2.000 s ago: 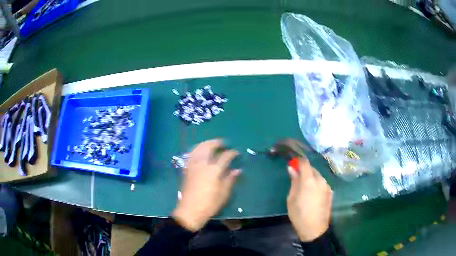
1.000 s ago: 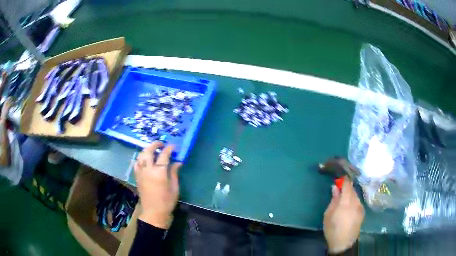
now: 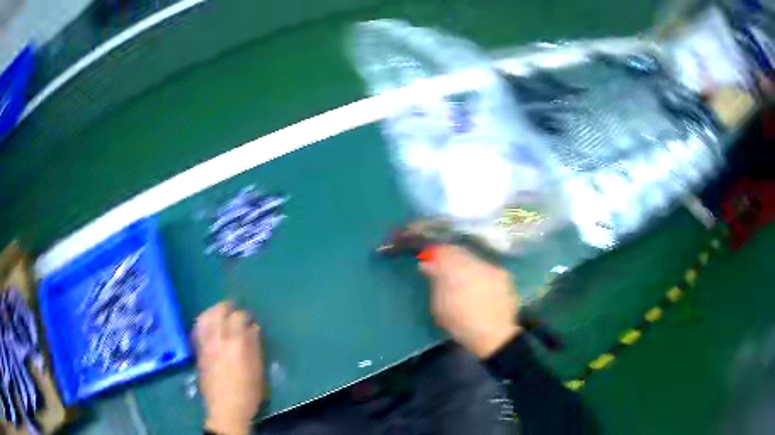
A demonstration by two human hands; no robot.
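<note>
My right hand (image 3: 476,297) is closed around the red neck of a hammer (image 3: 416,238), close behind its brown head, over the right part of the green bench. My left hand (image 3: 230,365) is low on the bench, just right of the blue bin, fingers pointing away from me and blurred; whether it holds anything cannot be told. A pile of black-and-silver pieces (image 3: 246,222) lies beyond my left hand. Small pale pieces (image 3: 191,384) show beside that hand, partly hidden. The blue parts bin (image 3: 169,297) holds more black-and-silver pieces.
A large clear plastic bag (image 3: 416,161) lies right of centre, with gold-coloured pieces (image 3: 520,219) at its near end. Shiny packing sheet (image 3: 629,170) lies further right. A cardboard box (image 3: 51,386) with long dark parts is at the far left. A small pale piece (image 3: 364,364) lies near the bench edge.
The view has swung right, shifting the bench contents left, and is blurred. My left hand has moved from the bin's near edge to the bench at its right. My right hand still holds the hammer.
</note>
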